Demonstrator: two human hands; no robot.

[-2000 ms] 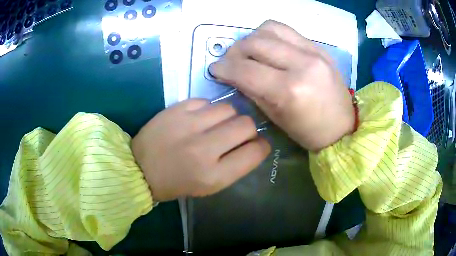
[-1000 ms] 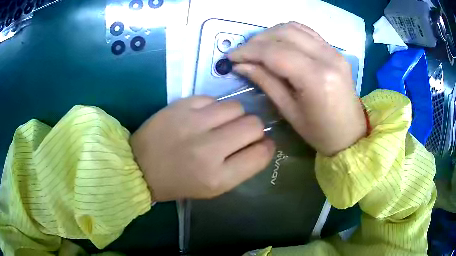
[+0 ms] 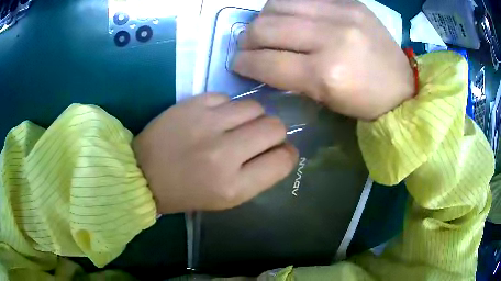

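A grey tablet back cover (image 3: 285,219) with ADVAN lettering lies in front of me, its camera bump (image 3: 233,41) at the upper left corner. My left hand (image 3: 220,151) lies over the cover's left side with fingers curled at the creased clear film (image 3: 291,112); the fingertips are hidden, so what they grip cannot be told. My right hand (image 3: 324,57) is over the camera bump, fingertips down on it, hiding most of it. The dark lens cover is not visible under the fingers.
A white separator sheet (image 3: 189,60) lies beneath the cover. A clear sheet with black ring adhesives (image 3: 144,34) is at the upper left. A white wipe (image 3: 426,32), a whitish bottle (image 3: 450,22) and a partly hidden blue bin are at the right.
The dark lens cover seen at the lower camera seat is now hidden under my right fingers, which have come down over the bump. The cover and ring sheet sit slightly higher in view.
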